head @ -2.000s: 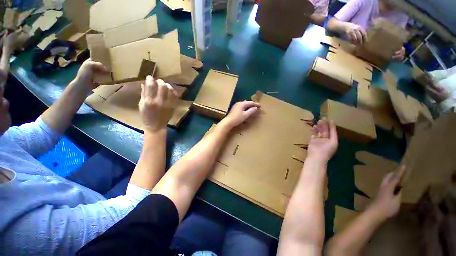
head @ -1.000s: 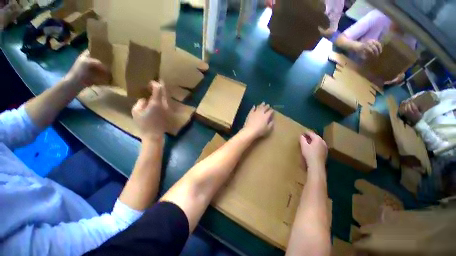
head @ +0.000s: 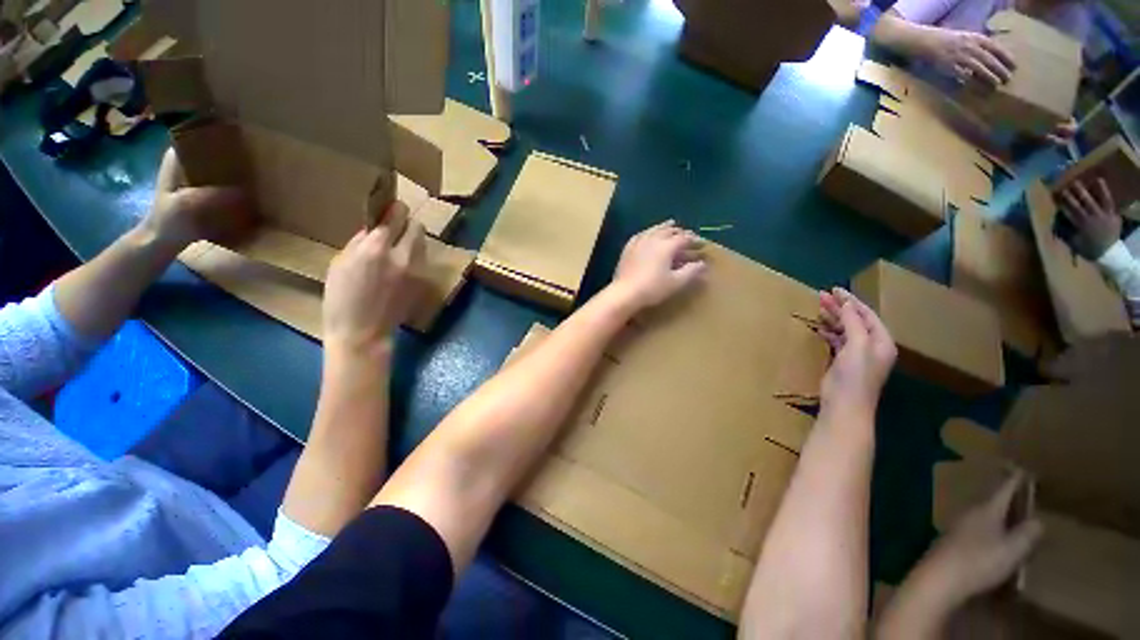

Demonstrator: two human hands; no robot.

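A flat brown cardboard blank (head: 681, 400) with slots and notched edges lies on the table in front of me, on top of other blanks whose layered edges show at the near side. My left hand (head: 659, 265) rests on its far left corner with the fingers slightly curled. My right hand (head: 856, 350) is at its far right corner, fingertips by the notched edge. Whether the fingers grip the cardboard is hard to tell. My forearms cover parts of both side edges.
A closed box (head: 546, 228) lies left of the blank, another closed box (head: 931, 323) right of it. At left a person in light blue holds a part-folded box (head: 300, 188). Another person's hand (head: 969, 556) works close at right. An upright post (head: 513, 56) stands beyond.
My right hand moved inward along the blank, then back out to its far right corner. My left hand stays near the far left corner. The left neighbour's box has its walls raised.
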